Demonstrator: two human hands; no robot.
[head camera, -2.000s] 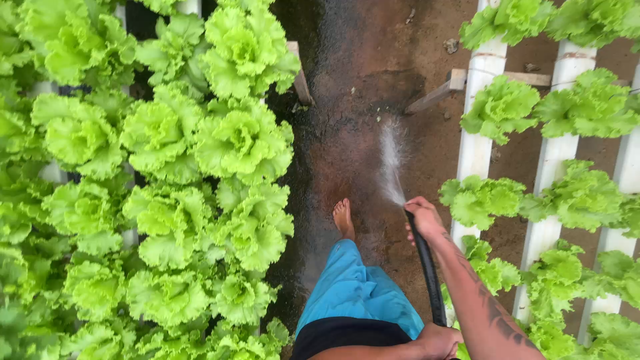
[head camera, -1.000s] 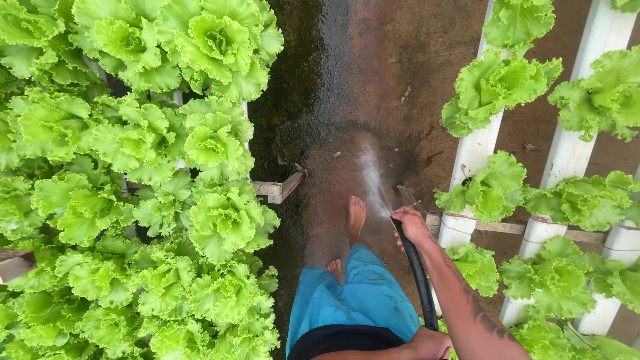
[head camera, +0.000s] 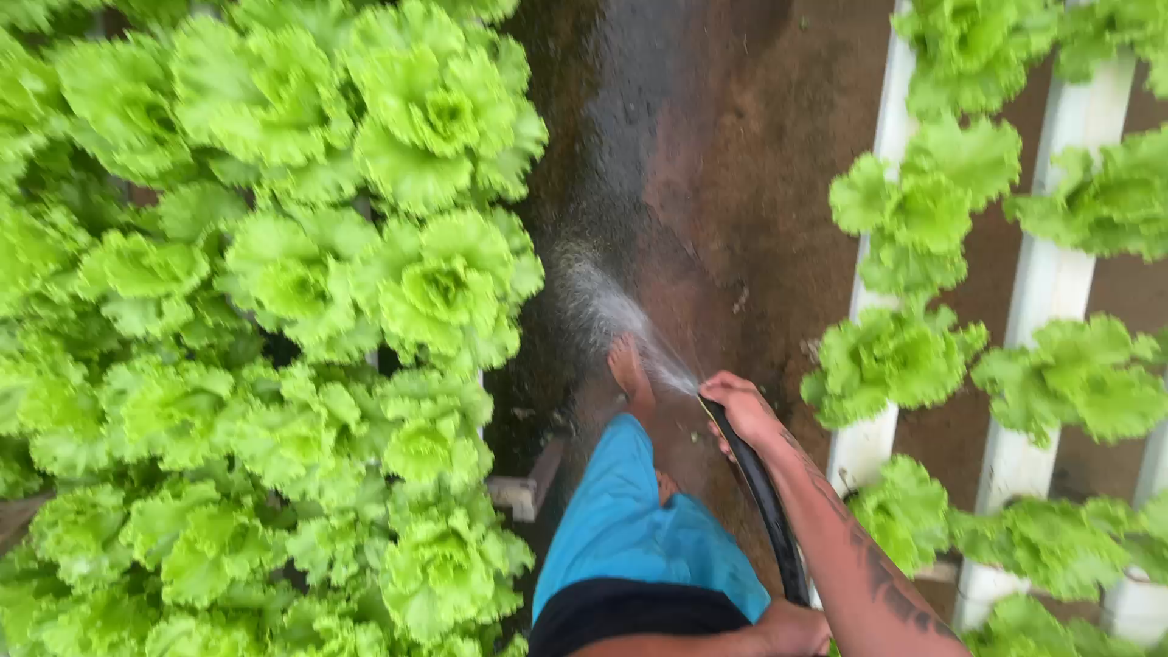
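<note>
My right hand (head camera: 744, 411) grips a black rubber hose (head camera: 765, 497) close to its open end, with the fingers wrapped round it. A fan of water (head camera: 607, 306) sprays from that end up and to the left, past my bare foot, onto the wet ground. Lower down, my left hand (head camera: 792, 628) is closed at the hose's lower visible stretch, near my waist; its fingers are partly hidden. Heads of green lettuce (head camera: 447, 292) stand to the left of the spray.
Dense lettuce rows fill the left side, with a wooden beam end (head camera: 516, 495) jutting into the path. On the right, lettuce (head camera: 899, 360) grows in white channels (head camera: 1049, 283). Between them runs a narrow dirt path (head camera: 776, 182), wet and dark along its left side.
The spray has swung from nearly straight ahead toward the left side of the path. Both hands have kept the hose. The view has moved forward along the rows.
</note>
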